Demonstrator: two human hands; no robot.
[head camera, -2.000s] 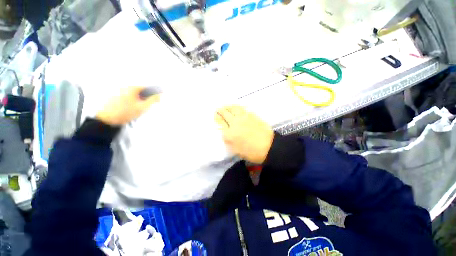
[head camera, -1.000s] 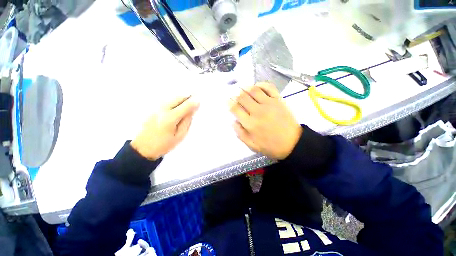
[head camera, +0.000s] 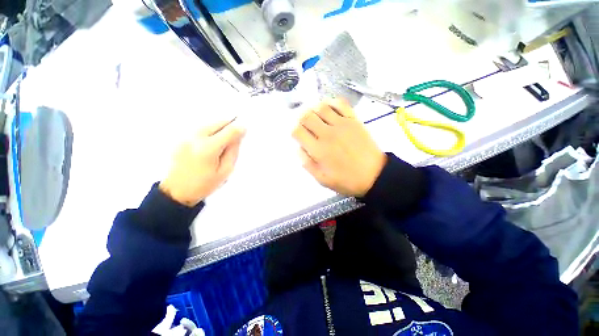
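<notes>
A small grey fabric piece (head camera: 345, 62) lies to the right of the presser foot and needle area (head camera: 282, 77) of the white sewing machine. My right hand (head camera: 341, 147) rests just below it with curled fingers near the needle area. My left hand (head camera: 202, 161) lies on the white table left of the needle with its fingers bent together. White cloth between the hands cannot be told from the bright table, so what the fingers hold is unclear. Scissors with a green and a yellow loop (head camera: 430, 134) lie right of my right hand, their blades over the grey piece.
A curved grey piece (head camera: 46, 167) lies on a blue-edged board at left. A small dark tool (head camera: 536, 91) lies at far right. A tape measure strip (head camera: 282, 228) follows the table's front edge. A blue crate (head camera: 230, 295) is below. Grey panels with white edges (head camera: 558, 216) hang at right.
The large white cloth formerly held over the front edge is no longer visible there. Both hands moved up towards the needle area. The grey piece beside the needle came into view. Since one second ago, little has changed.
</notes>
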